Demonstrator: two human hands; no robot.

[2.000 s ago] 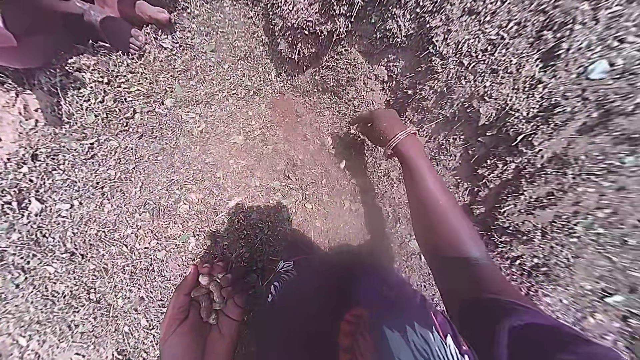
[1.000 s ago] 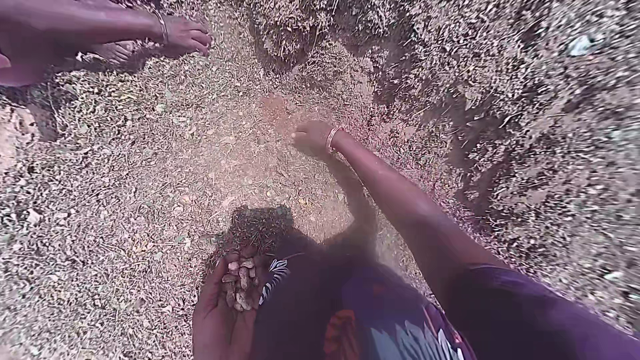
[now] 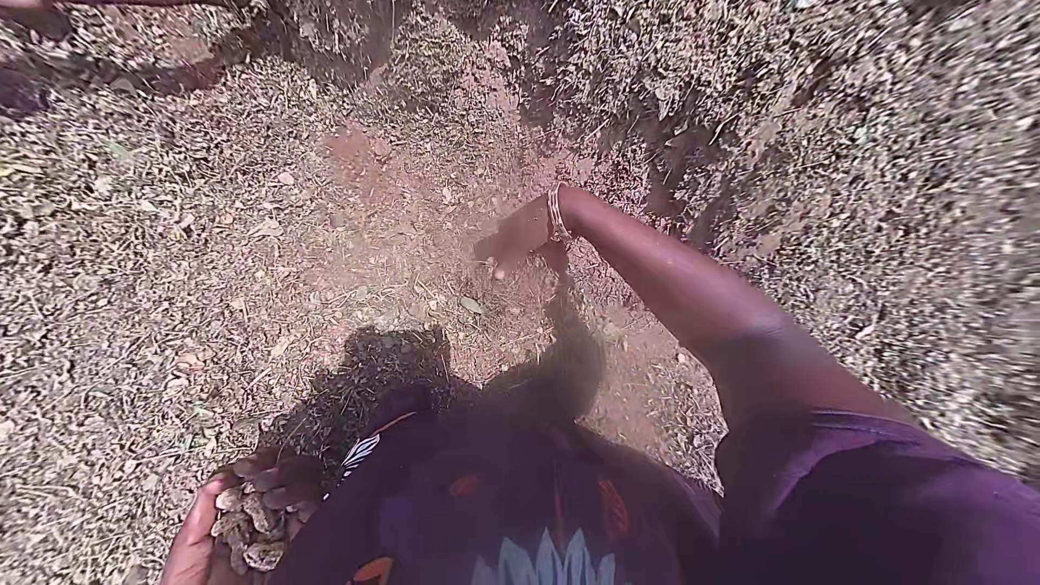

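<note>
Cupped at the lower left, my left hand (image 3: pixel 272 496) holds several unshelled peanuts (image 3: pixel 256 524), partly in shade. My right hand (image 3: pixel 516 237), with thin bangles (image 3: pixel 556 211) at its wrist, reaches down to the dusty soil near the middle of the view. Its fingertips point down and are blurred; a small pale thing (image 3: pixel 499 275) shows beside them, and I cannot tell whether the fingers grip it. A small green leaf (image 3: pixel 471 305) lies just below that hand.
Dry plant litter (image 3: pixel 122 325) covers the ground on the left. Rough clods and litter (image 3: pixel 812 162) rise on the right, with a shaded furrow (image 3: pixel 674 171) alongside. Reddish bare soil (image 3: pixel 357 154) shows further up. Shadows fall before my patterned purple clothing (image 3: pixel 487 504).
My right hand has moved over the soil from its spot two seconds ago. The other person's feet, seen earlier at the upper left, are no longer plainly in view. The view has shifted.
</note>
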